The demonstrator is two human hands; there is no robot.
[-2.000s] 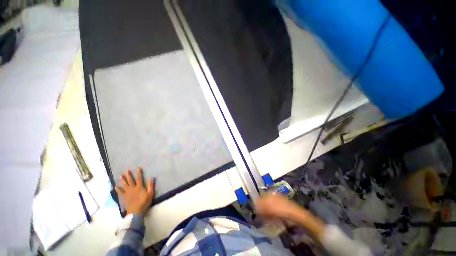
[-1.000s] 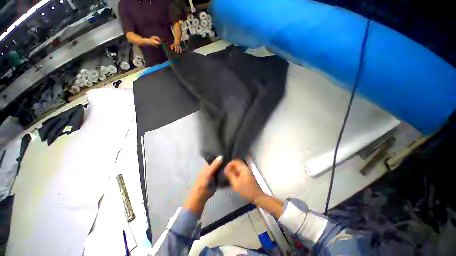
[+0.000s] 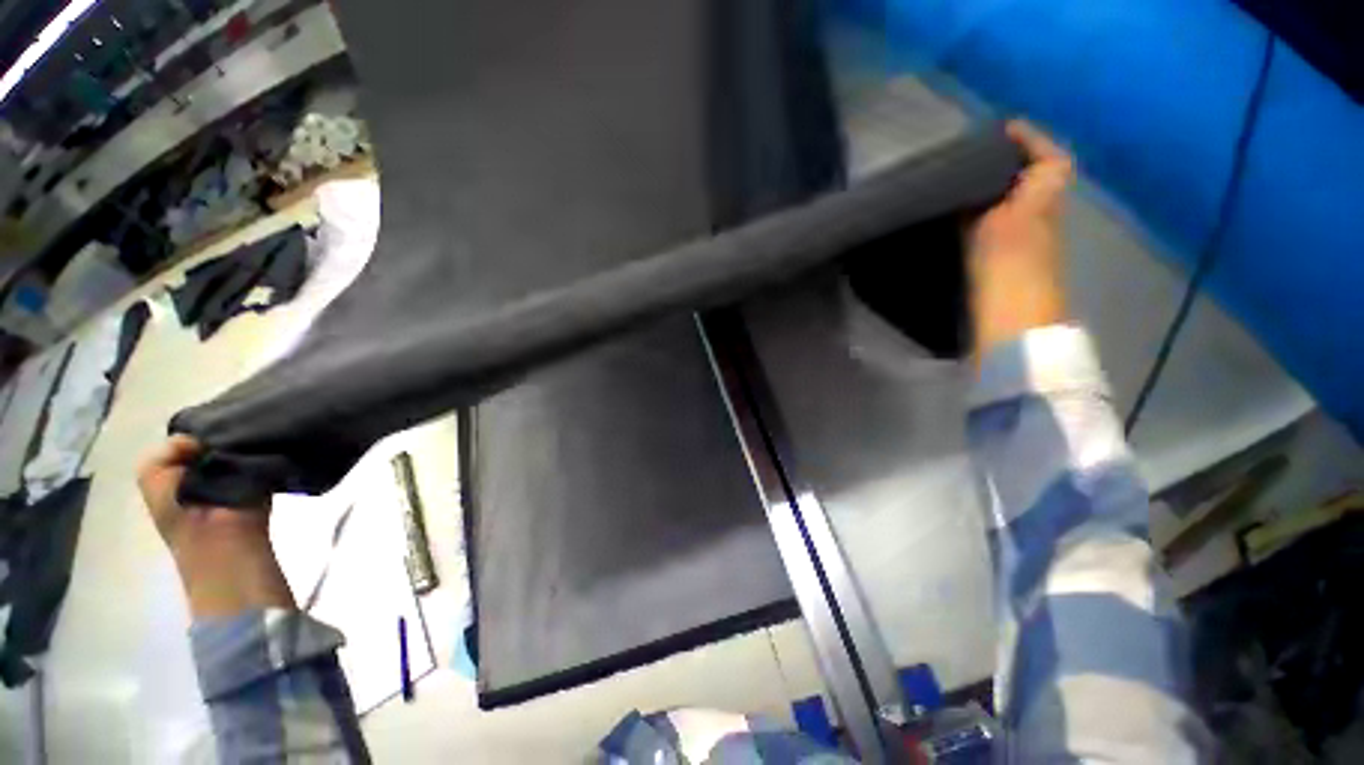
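A large dark cloth (image 3: 598, 292) is stretched in the air between my hands, its near edge folded over in a long band. My left hand (image 3: 210, 501) grips its left end above the white paper. My right hand (image 3: 1025, 209) grips its right end, higher in the view. Beneath lies the stack of dark fabric layers (image 3: 598, 553) on the table. The silver guide rail (image 3: 815, 561) runs along the stack's right side; its far part is hidden under the raised cloth. Blue clamps (image 3: 919, 688) and the cutter (image 3: 954, 740) sit at its near end.
The huge blue roll (image 3: 1167, 135) lies at the right, with a dark cord (image 3: 1212, 247) hanging before it. Left of the stack are a speckled bar (image 3: 413, 523), a pen (image 3: 404, 658) and white paper (image 3: 329, 553). Dark garment pieces (image 3: 247, 281) lie far left.
My hands have moved wide apart and spread the bunched cloth out between them. The grey top of the stack now looks darker under it. The other person is no longer in view.
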